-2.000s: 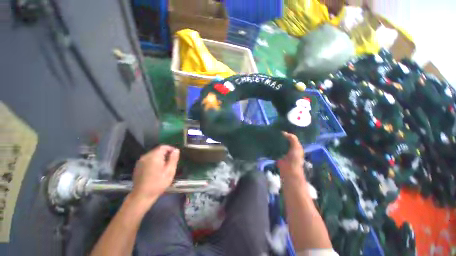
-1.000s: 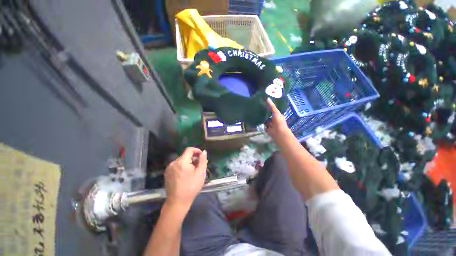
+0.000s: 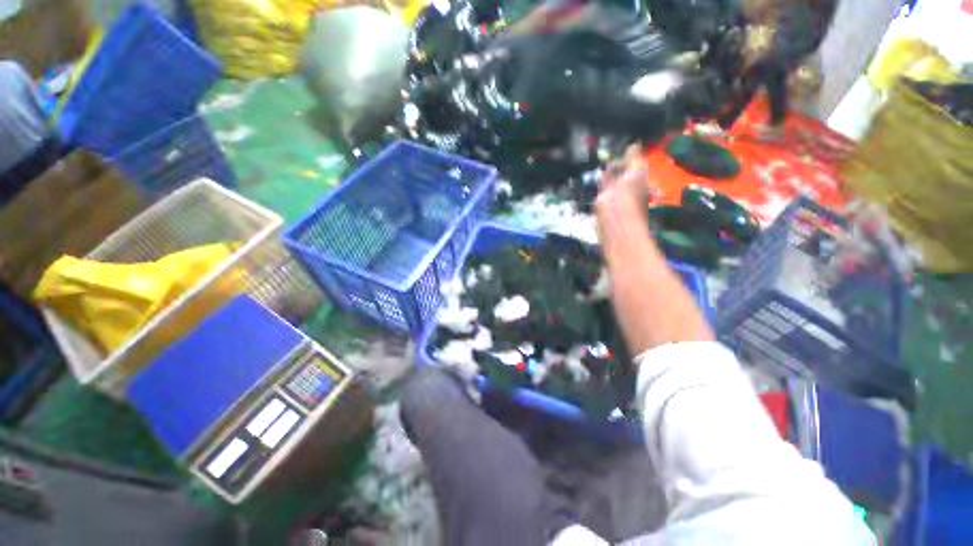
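My right hand (image 3: 624, 187) is stretched forward over the far side of the blue tub, blurred, and looks open and empty. A blurred dark green shape, apparently the stuffed wreath (image 3: 581, 80), is just beyond the fingers, in front of the wreath heap, and seems apart from the hand. The solid blue tub (image 3: 549, 403) by my knee is full of limp green wreath covers (image 3: 555, 304) with white fluff. My left hand cannot be made out. The filling nozzle is out of view.
The blue mesh crate (image 3: 397, 279) stands beyond the tub. The digital scale (image 3: 219, 373) and white basket (image 3: 80, 357) with yellow cloth are at left. Another crate (image 3: 790, 320) stands right, orange sheeting (image 3: 790, 160) behind. A blurred person's part shows at the left edge (image 3: 16, 117).
The view has swung right, away from the machine. My right hand has moved from above the scale towards the heap, and the wreath appears to have left it.
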